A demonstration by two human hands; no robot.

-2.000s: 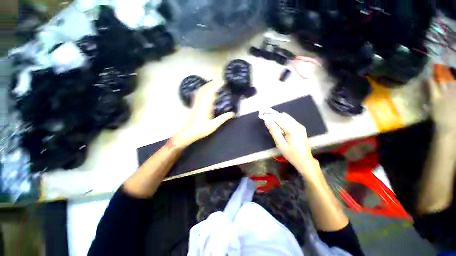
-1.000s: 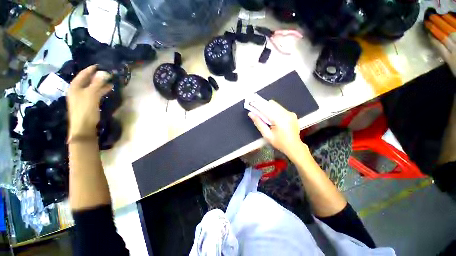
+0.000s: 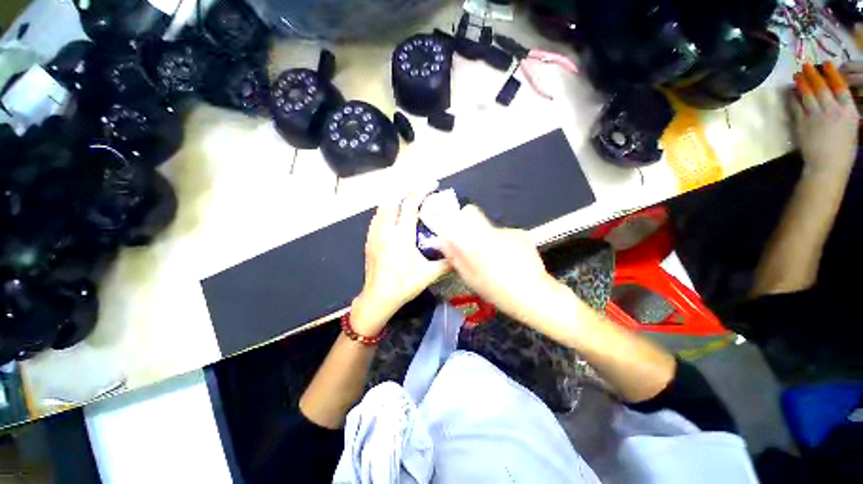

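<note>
My left hand (image 3: 396, 248) holds a dark round camera head (image 3: 428, 240) above the near edge of the dark mat (image 3: 284, 276). Most of the camera head is hidden by my fingers; a bluish dark part of its face shows. My right hand (image 3: 487, 255) pinches a small white cloth (image 3: 439, 210) against that face. Behind the mat stand three black camera heads with rings of pale dots: one at the left (image 3: 298, 99), one beside it (image 3: 358, 138), and one further back (image 3: 421, 71).
Pink-handled cutters (image 3: 541, 68) lie near small black fittings (image 3: 481, 47). Dark housings heap at the left (image 3: 66, 217) and back right (image 3: 662, 47). A single housing (image 3: 629, 128) sits by orange tape (image 3: 693, 151). A neighbour's hand with orange fingertips (image 3: 825, 118) rests at right. A red stool (image 3: 662, 284) stands below.
My left hand has come from the left heap to the middle and now holds a camera head. My right hand has moved slightly left and down, bringing the cloth onto it. The view has shifted.
</note>
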